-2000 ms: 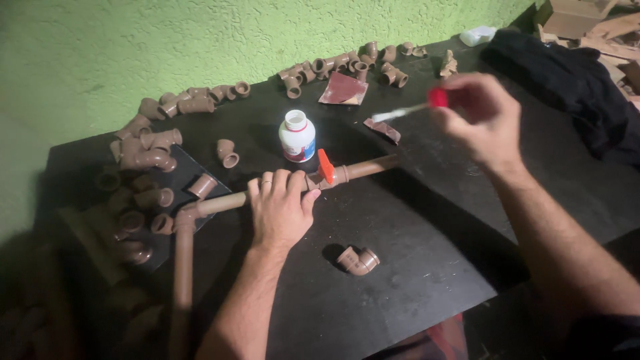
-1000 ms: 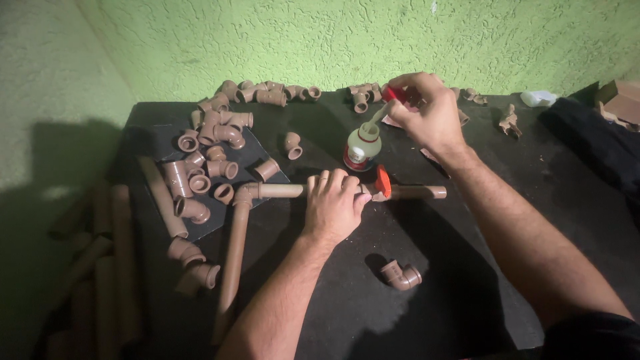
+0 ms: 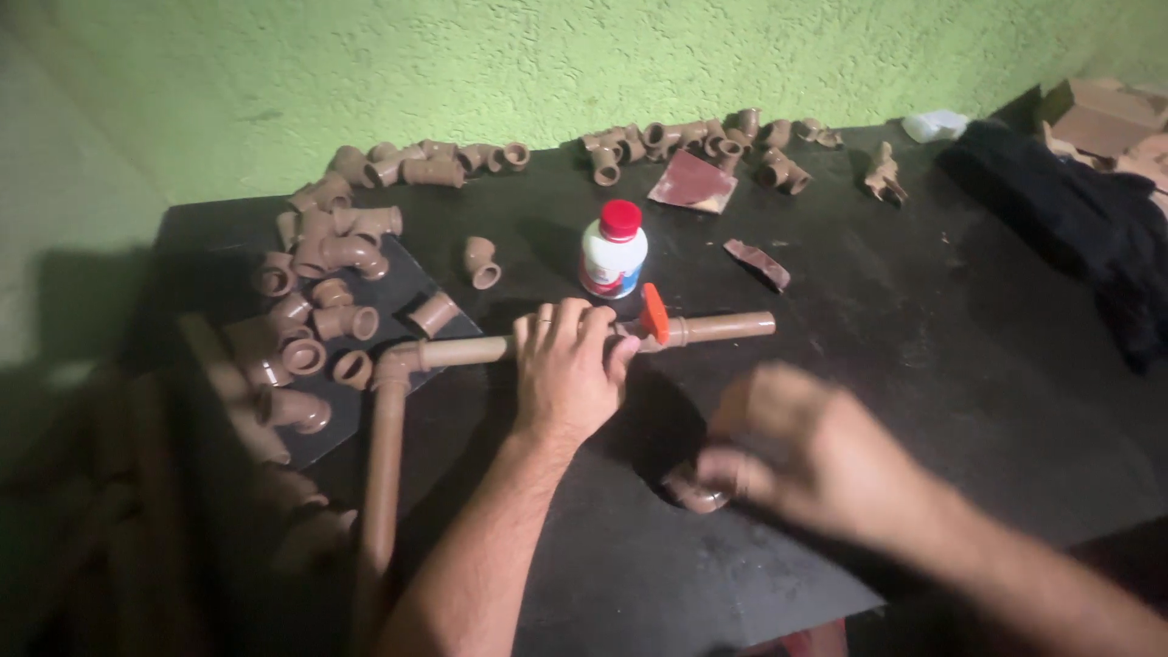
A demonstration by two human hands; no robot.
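My left hand (image 3: 570, 365) grips a brown PVC pipe assembly (image 3: 467, 351) beside its ball valve with an orange handle (image 3: 654, 313). A short pipe end (image 3: 728, 327) points right from the valve, and an elbow at the left joins a pipe running toward me. Over a loose brown elbow fitting (image 3: 698, 491) on the table is my right hand (image 3: 803, 447), blurred, its fingers curled; whether it touches the fitting cannot be told. Behind the valve stands a white bottle (image 3: 613, 255) with its red cap on.
Many brown fittings (image 3: 342, 324) lie at the left, and more (image 3: 675, 137) line the green wall. Sandpaper (image 3: 693, 182) and a smaller strip (image 3: 757, 265) rest behind the pipe. A black cloth (image 3: 1068, 219) and cardboard (image 3: 1104, 119) are at the right.
The red cap with its applicator, held in my right hand before, is now on the bottle. My right hand has come down from the bottle to the loose elbow. My left hand stays on the assembly.
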